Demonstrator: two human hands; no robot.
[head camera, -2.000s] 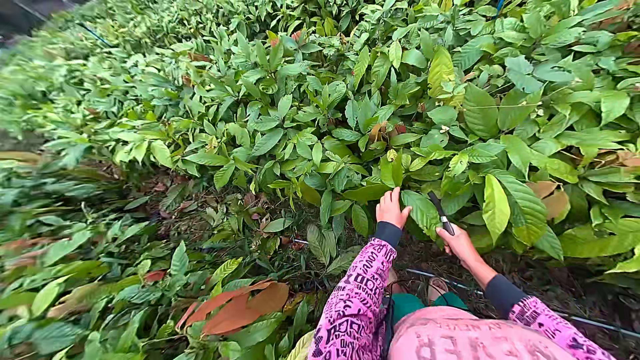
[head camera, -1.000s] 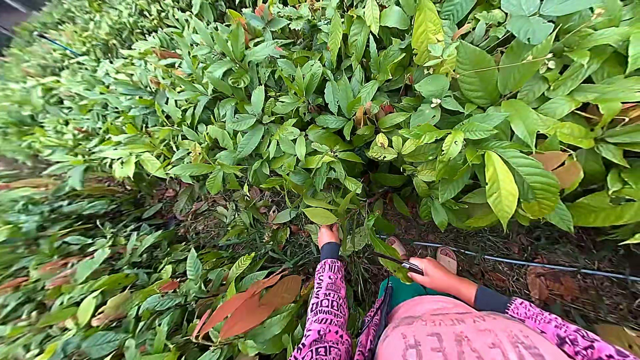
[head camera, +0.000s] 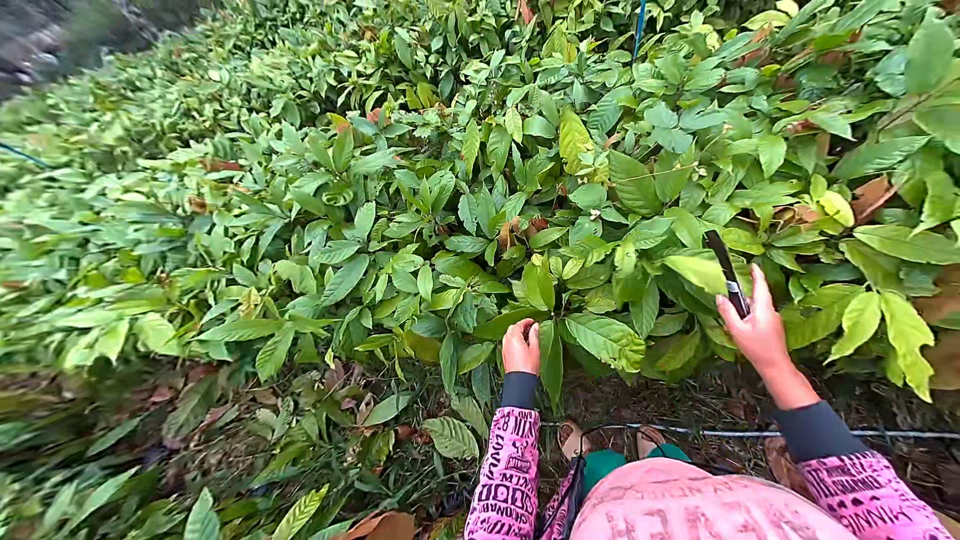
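My right hand (head camera: 757, 322) holds a dark, slim tool (head camera: 726, 271), perhaps a knife, that points up and away over the leaves at the right; its exact kind cannot be told. Beside it, a pale green leaf (head camera: 696, 273) touches or overlaps the tool. My left hand (head camera: 521, 346) is at the near edge of the dense leafy seedlings (head camera: 420, 195), its fingers curled in against a stem or leaf; what lies between them is hidden. Just right of this hand are a long hanging leaf (head camera: 551, 364) and a broad green leaf (head camera: 606, 341).
A pale pipe or line (head camera: 750, 433) runs along the ground past my sandalled feet (head camera: 574, 440). More leafy plants (head camera: 97, 480) grow at the lower left, with dry brown leaves (head camera: 382, 527) among them. A blue cord or stake (head camera: 640, 30) rises at the top.
My left hand has moved from low by the path up to the plants' edge. My right hand, with the tool, has moved from near my body out to the right over the leaves.
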